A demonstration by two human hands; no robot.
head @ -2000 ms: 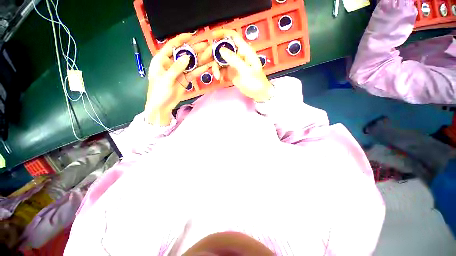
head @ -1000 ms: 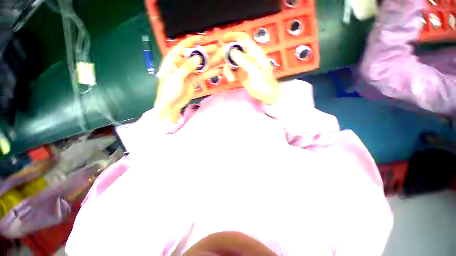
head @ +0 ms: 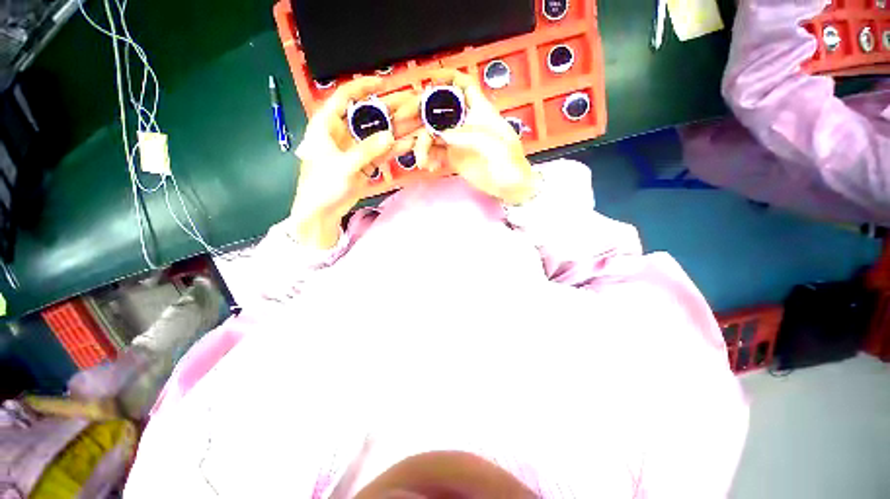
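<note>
My left hand [head: 337, 161] holds a round smartwatch [head: 370, 120], its dark face up with a small pale mark. My right hand [head: 485, 156] holds a second smartwatch [head: 442, 108], face up and dark with small pale marks. Both are side by side above the front of an orange-red compartment tray [head: 522, 57]. More watches sit in its pockets, such as one [head: 576, 105] at the right front corner. A black pad [head: 410, 34] lies across the tray's back left. My hands hide some front pockets.
A blue pen [head: 280, 127] lies left of the tray on the green bench [head: 220, 146]. White cables with a pale block [head: 153, 153] lie further left. A yellowish paper [head: 694, 17] is at the back right. A coworker's pink sleeve [head: 790, 107] and another watch tray [head: 847, 54] are at the right.
My thumbs have moved off the watch faces, which now show fully. Both watches are still held. The coworker's arm at the right has shifted.
</note>
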